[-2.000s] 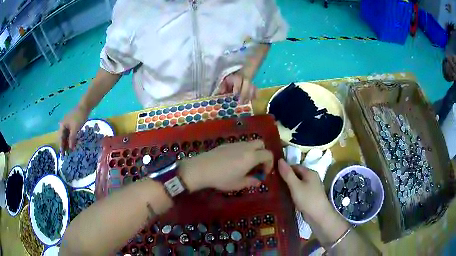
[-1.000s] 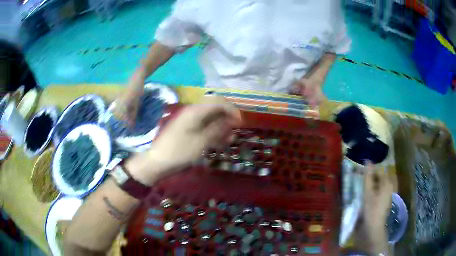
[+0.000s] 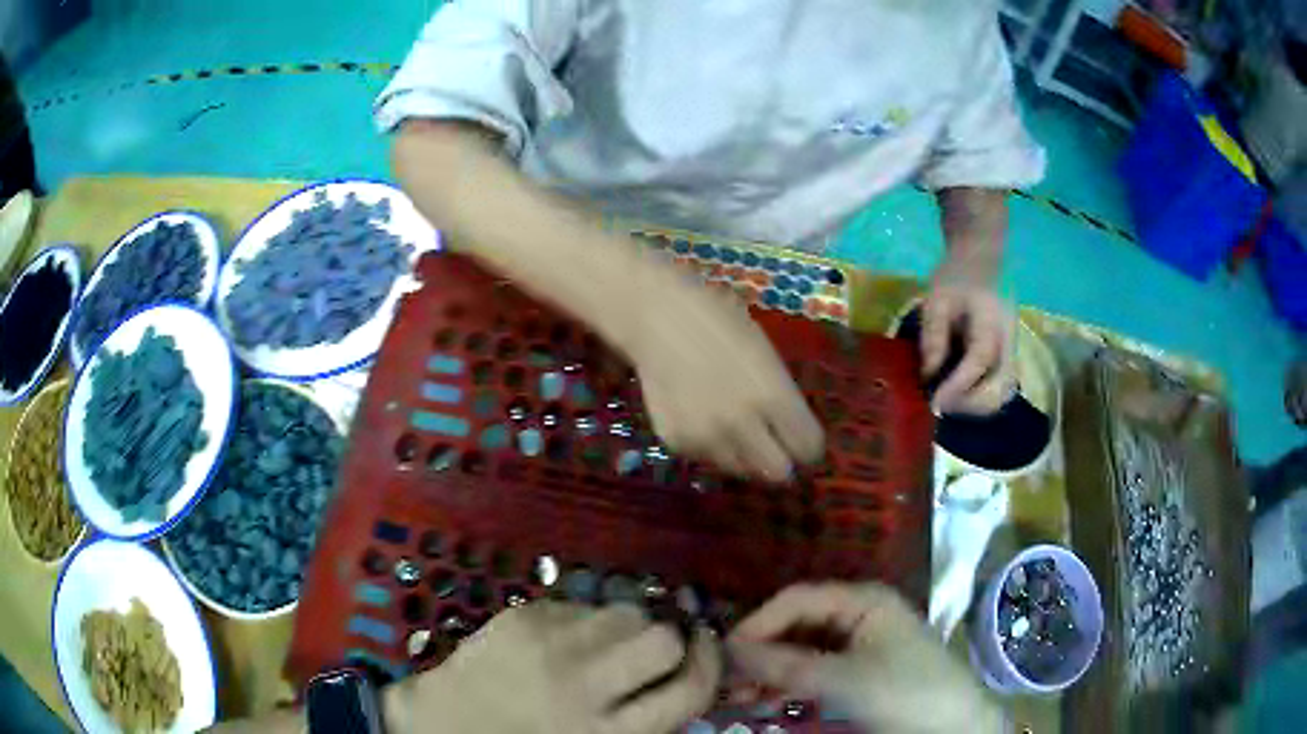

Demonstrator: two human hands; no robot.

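Observation:
The dark-red tray (image 3: 645, 502) lies tilted in front of me, with round holes and bar slots in two fields. Teal bars fill some slots on its left side. Shiny round caps (image 3: 549, 569) lie scattered over both fields. My left hand (image 3: 588, 667), with a dark watch at the wrist, is over the lower field, fingers bent. My right hand (image 3: 853, 660) is beside it, slightly blurred, its fingertips close to the left hand's. Whether either hand holds a small part cannot be told. Together they cover part of the lower field.
A person opposite reaches one hand (image 3: 731, 387) over the tray's upper field, the other (image 3: 968, 344) at the black keycap bowl (image 3: 1058, 402). Plates of keycaps stand left, including teal keycaps (image 3: 144, 423). Right are a white cloth (image 3: 968, 545), lilac cup (image 3: 1085, 667) and cardboard box (image 3: 1097, 495).
My left hand has moved down from the upper field. My right hand has come from beside the tray to the lower field. The other person's hand has moved from the grey-blue plate over the tray.

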